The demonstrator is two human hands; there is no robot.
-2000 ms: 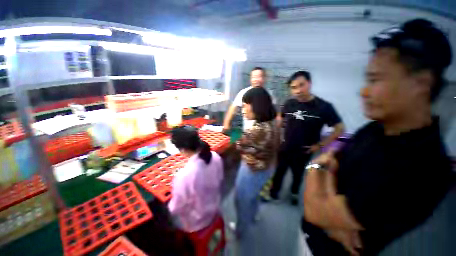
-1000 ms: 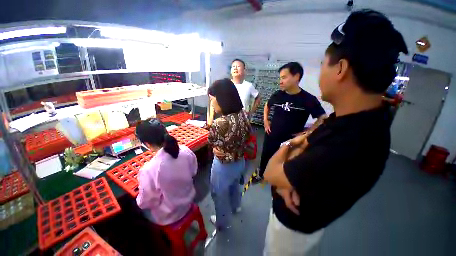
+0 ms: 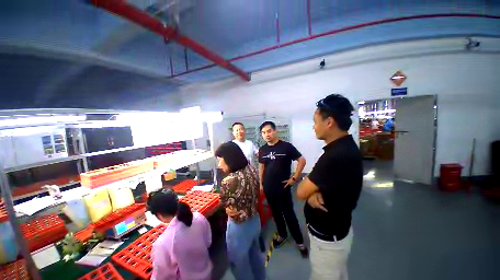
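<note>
Neither of my hands is in the picture. Nearest in front on the left, orange-red compartment trays lie on the green bench. One large tray lies beside a seated person in pink. Another tray is cut off by the bottom edge. A further tray lies beyond the seated person, near a standing person in a patterned top. Papers and a small box with a bright coloured face lie on the bench. The contents of the trays are too small to tell.
A white raised shelf with stacked orange-red trays runs above the bench. A person with folded arms stands at centre right. Two more people stand behind. Yellow-black floor tape, a grey door and a red bin also show.
The view has tilted up and turned right, showing more ceiling and the open doorway. The person with folded arms appears smaller and farther off. The nearest tray has mostly left the bottom edge.
</note>
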